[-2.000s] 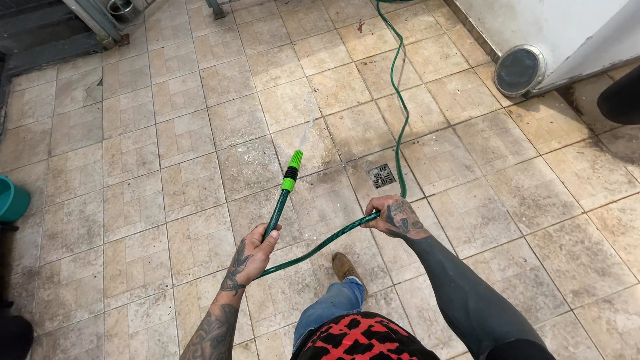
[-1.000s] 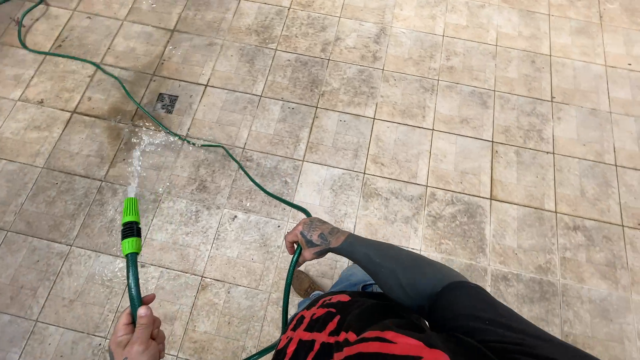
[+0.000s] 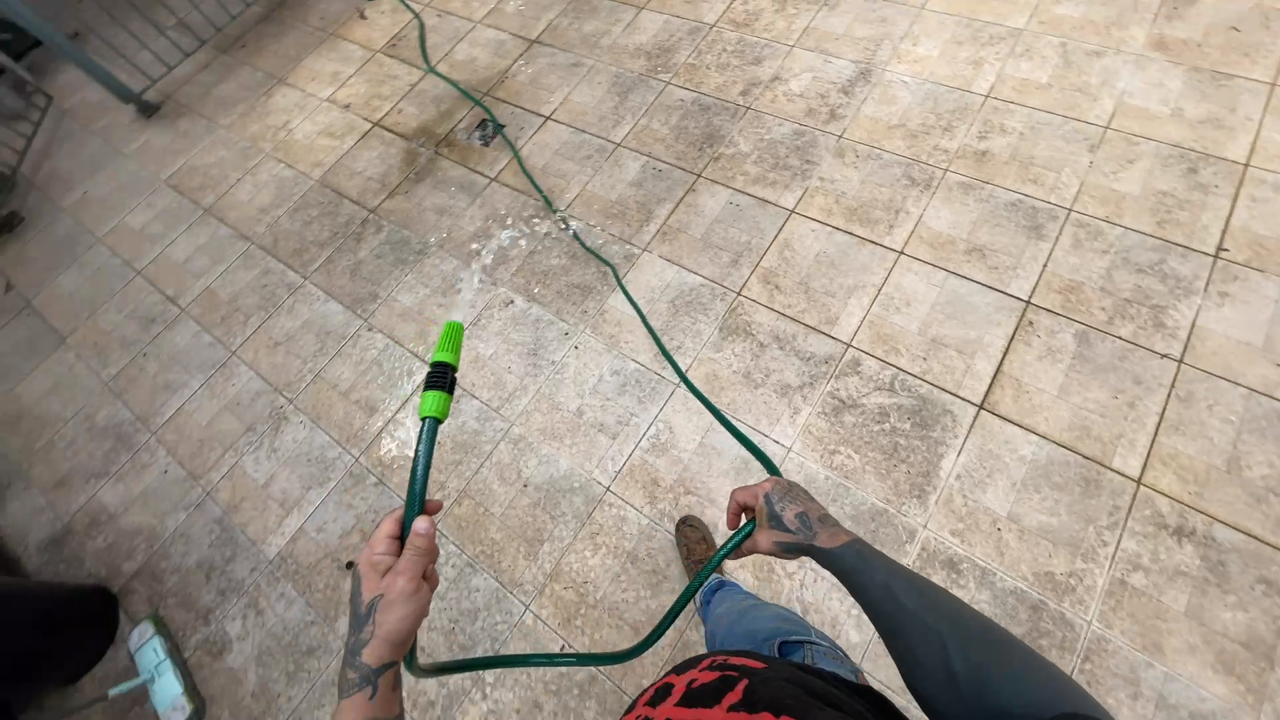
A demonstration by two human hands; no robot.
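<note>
My left hand (image 3: 398, 570) is closed around a green garden hose (image 3: 421, 470) just below its end. A bright green and black spray nozzle (image 3: 441, 372) points up and away, and water (image 3: 490, 255) arcs from its tip onto the tiles. To the right, my right hand (image 3: 785, 517) grips the same hose farther along. Between both hands the hose sags in a loop, and beyond the right hand it runs over the floor to the top left.
Beige floor tiles (image 3: 880, 420) spread all around. The hose crosses beside a small floor drain (image 3: 486, 132). A metal railing (image 3: 150, 40) stands at top left. A light blue brush head (image 3: 160, 670) and a dark object (image 3: 50, 640) are at bottom left.
The view has swung round twice. Both hands keep hold of the hose, and water still flows from the nozzle. The brush head has come into view at bottom left.
</note>
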